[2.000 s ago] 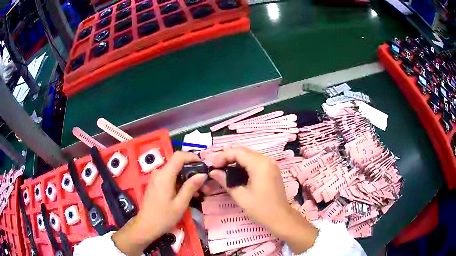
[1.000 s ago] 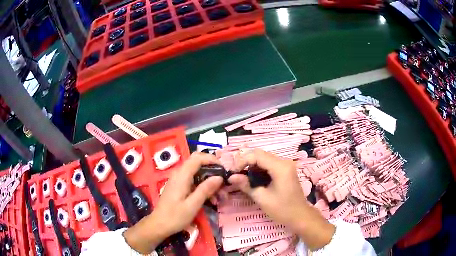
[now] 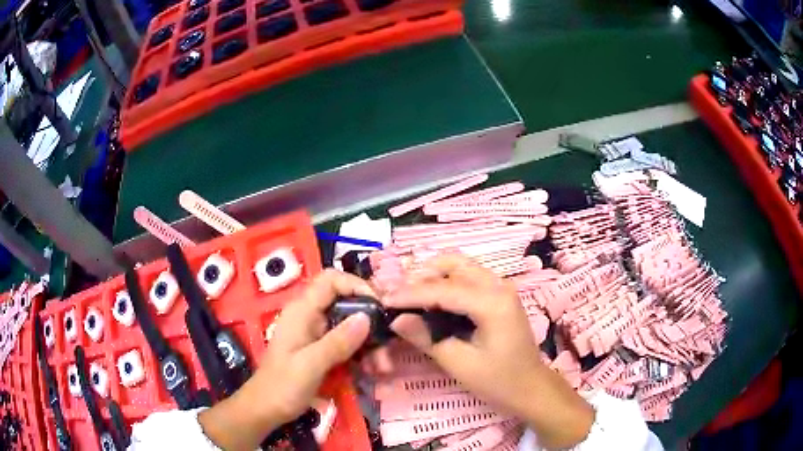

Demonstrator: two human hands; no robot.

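A black watch case (image 3: 356,308) is held in front of me, partly covered by my fingers. My left hand (image 3: 304,352) grips it between thumb and fingers. My right hand (image 3: 480,339) holds a short dark strap (image 3: 447,324) against the right side of the case; most of the strap is hidden in the hand. A dark strap end also shows above the case. To the left, a red tray (image 3: 339,388) holds white cases with round sensors, and strapped black watches (image 3: 231,351) lie across it. Pink holed straps (image 3: 431,401) lie in a pile under and beside my right hand.
Shorter pink strap halves (image 3: 607,308) are piled to the right. A blue stick (image 3: 350,240) and white paper (image 3: 368,231) lie behind my hands. Two pink straps stand at the tray's far edge. A raised green platform (image 3: 352,119) bears a red tray stack (image 3: 290,66). Another red tray (image 3: 748,167) is at far right.
The hands still hold the case and strap together, but the fingers have shifted and the case is turned slightly. A dark strap end now shows above it. The camera view has shifted a little.
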